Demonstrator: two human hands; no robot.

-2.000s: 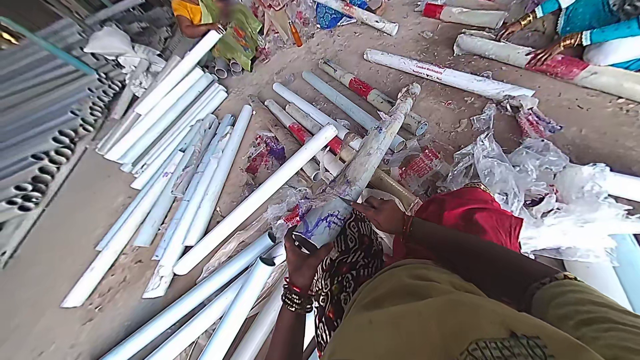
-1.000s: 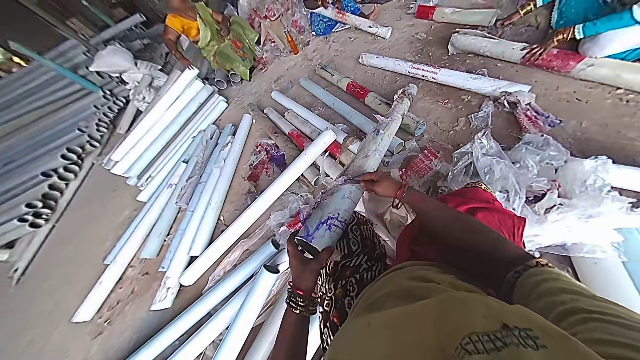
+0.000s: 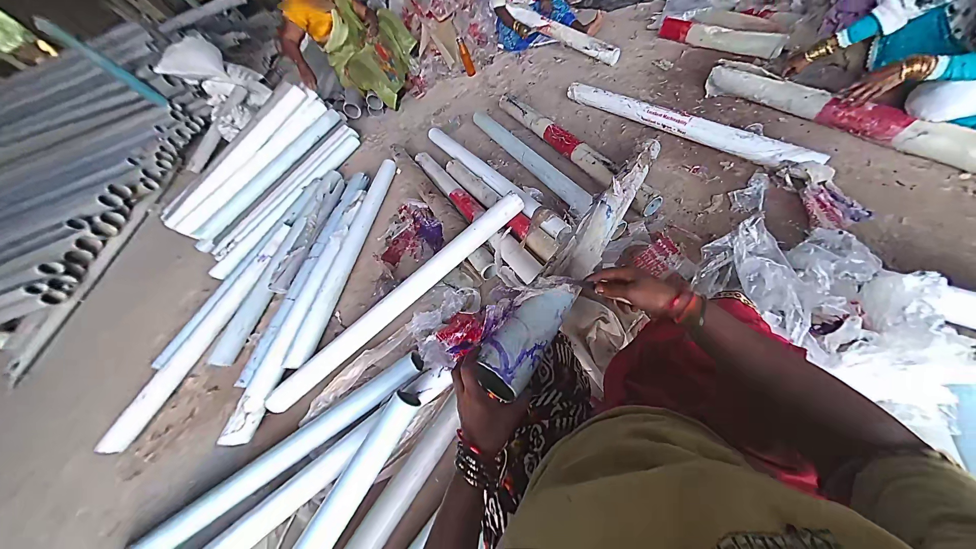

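Observation:
A grey plastic pipe lies across my lap, tilted away from me, with purple marks near its open end. Torn plastic film still covers its far part. My left hand grips the rim of the near end, beside a crumpled red and purple scrap of film. On the pipe's right side, my right hand has its fingers closed at the edge of the film; whether it pinches the film or a small tool is too unclear to tell.
White and pale blue pipes lie on the ground at left, before a stack of grey pipes. Wrapped pipes lie ahead. Loose clear film is heaped at right. Co-workers' hands rest by a wrapped pipe at upper right.
The film that reached down the pipe now sits farther up it, baring more of the near part. My right hand has moved from on top of the pipe to its right side.

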